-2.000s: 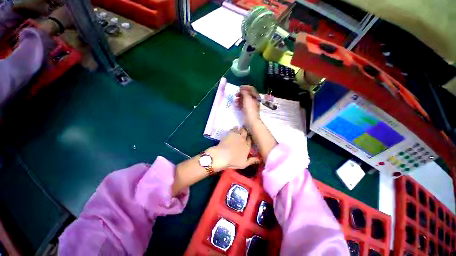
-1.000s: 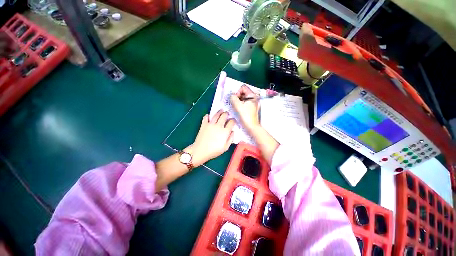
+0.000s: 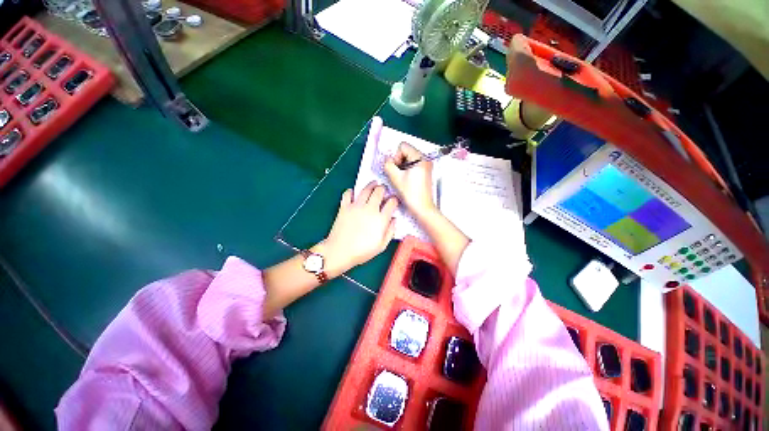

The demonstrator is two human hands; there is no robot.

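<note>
The record sheets (image 3: 482, 192) lie open on the green bench, with handwriting on the left page. My right hand (image 3: 411, 181) holds a thin dark pen (image 3: 415, 162) against the left page. My left hand (image 3: 362, 227) lies flat with fingers on the lower left edge of that page and holds nothing; a wristwatch is on that wrist. A red watch tray (image 3: 381, 343) sits just below the pages, partly under my right sleeve. It holds smartwatches (image 3: 410, 333) in its pockets, some with silver glare, others dark.
The tester (image 3: 628, 215) stands right of the pages, with a white square pad (image 3: 594, 284) before it. A raised red tray (image 3: 607, 101) overhangs it. A pale green fan (image 3: 432, 50) and black keypad (image 3: 481, 109) are behind. More red trays (image 3: 52, 126) lie left and lower right.
My left hand has moved left and up from beside my right wrist onto the page edge. My right hand has shifted slightly over the left page. The tray at far left shows more.
</note>
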